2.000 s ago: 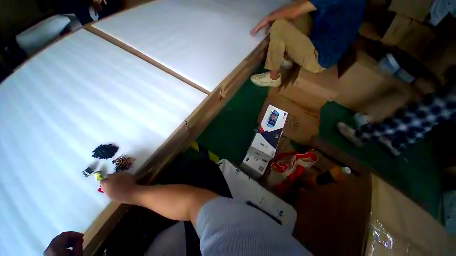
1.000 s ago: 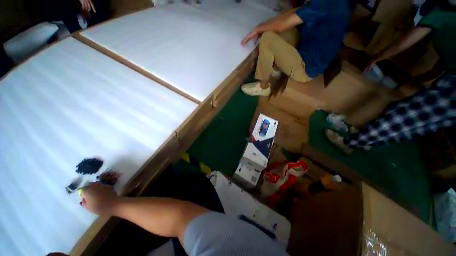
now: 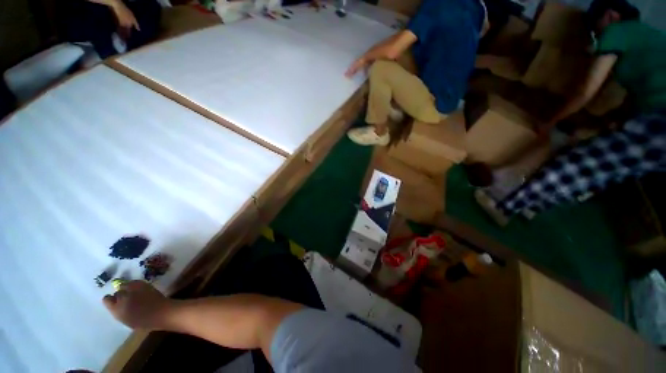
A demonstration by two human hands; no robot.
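Observation:
My right hand (image 3: 136, 304) reaches over the table's wood edge at the lower left, its fingertips down at a small yellow-green piece (image 3: 119, 283). Whether the fingers hold anything is hidden by the hand and blur. Beyond it on the white sheeting lie a dark pile of small parts (image 3: 129, 246), a brown-red speckled pile (image 3: 155, 266) nearer the edge, and a small black-and-white piece (image 3: 104, 277) to the left. Only a sliver of my left hand (image 3: 82, 371) shows at the bottom edge; its fingers are cut off.
The white-covered table (image 3: 182, 167) runs away to the upper right. A person in blue (image 3: 445, 51) sits at it; another in green (image 3: 642, 80) bends over cardboard boxes (image 3: 504, 131) at the right. A white printed box (image 3: 372, 215), a red-and-white bag (image 3: 412, 255) and a large carton (image 3: 584, 313) stand right of my arm.
The view has shifted, and my left hand has dropped almost out of it. My right hand stays by the small piles; the red piece seen earlier no longer shows. The person in green has come into view.

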